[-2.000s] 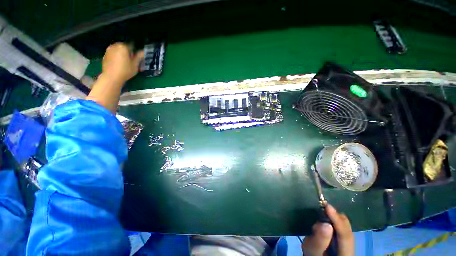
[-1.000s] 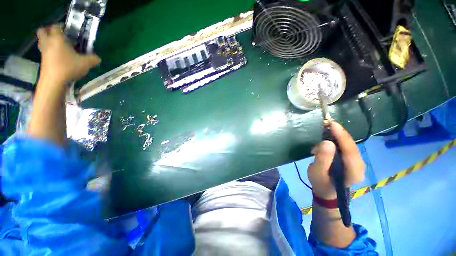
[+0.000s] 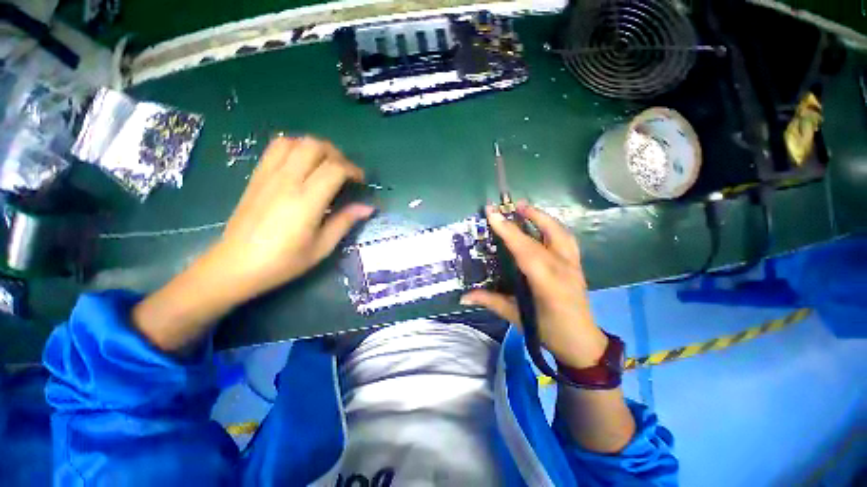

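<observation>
A phone circuit board [image 3: 414, 269] lies flat on the green bench in front of me, pale area left and dark end right. My left hand [image 3: 290, 209] is above the bench left of the board, thumb and fingers apart, with nothing visible in it; it covers part of the loose component pile [image 3: 240, 146]. My right hand [image 3: 544, 271] grips the soldering iron [image 3: 502, 177], its metal tip pointing away from me, above the board's right end. The fingers of this hand are beside that end.
Stacked boards [image 3: 433, 59] lie beyond the board by the pale rail [image 3: 228, 40]. The round fan grille [image 3: 627, 43] is upper right, with the tip cleaner cup [image 3: 618, 169] below it. A component bag [image 3: 143, 143] is at left. A thin wire runs from the left.
My left hand has come back from the board at the upper left to the bench. My right hand has moved the iron left, out of the cup. A board now lies in front of me.
</observation>
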